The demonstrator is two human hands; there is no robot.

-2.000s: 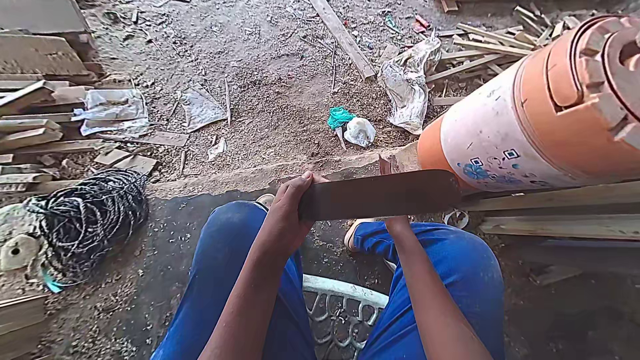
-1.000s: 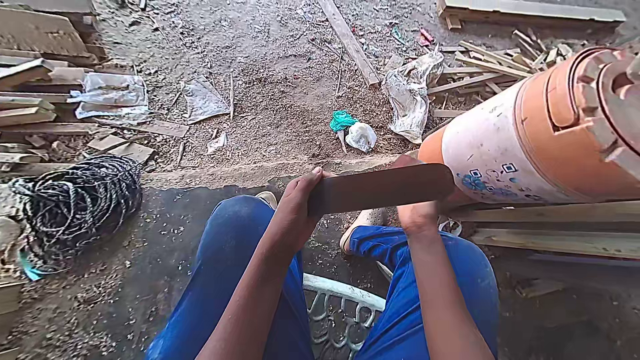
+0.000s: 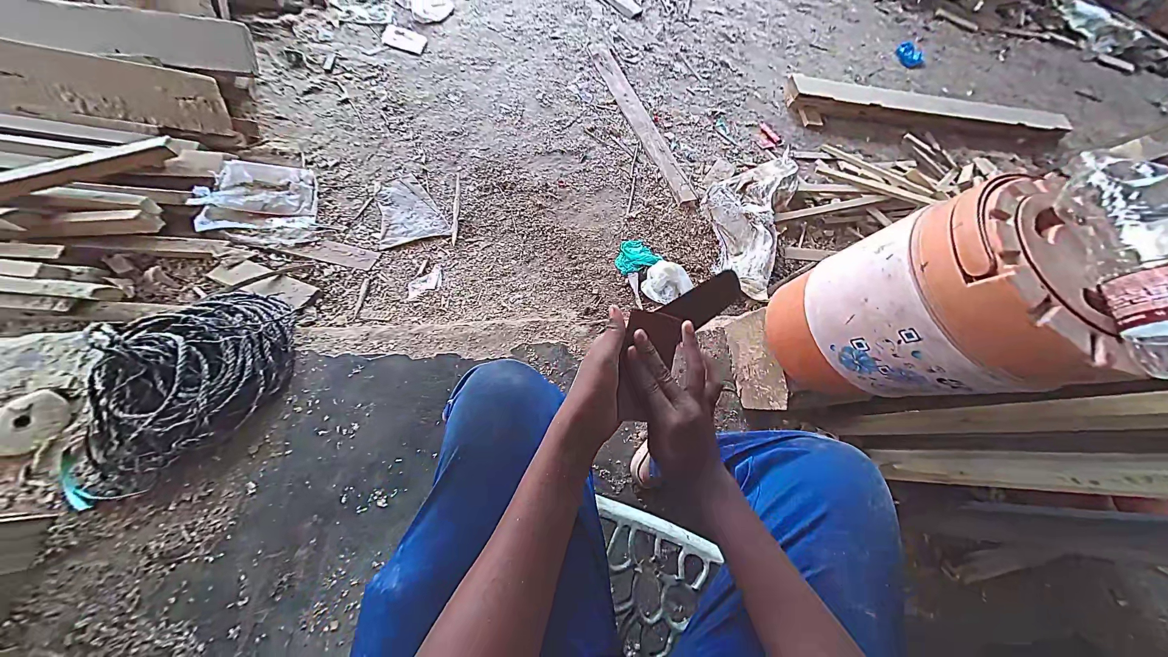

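Note:
My left hand [image 3: 598, 379] grips the left side of a dark brown flat piece [image 3: 655, 327], with the thumb along its edge. My right hand [image 3: 680, 411] lies over its lower right side, fingers spread and pressed on it. A darker strip with a rounded end [image 3: 714, 297] sticks out beyond the fingers to the upper right. Whether it is a folded part of the same piece or a second piece, I cannot tell. Both hands are close together above the gap between my knees, and the fingers hide much of the piece.
An orange and white plastic container [image 3: 899, 310] leans at right beside wooden planks [image 3: 1013, 415]. A clear plastic bottle [image 3: 1127, 246] is at the right edge. Coiled dark rope [image 3: 192, 383] and stacked boards [image 3: 109, 91] are at left. A white patterned chair seat [image 3: 652, 538] shows between my legs.
The dark strip stretched sideways between my hands before; now my hands are together, the right one laid over the piece, and its rounded end points to the upper right.

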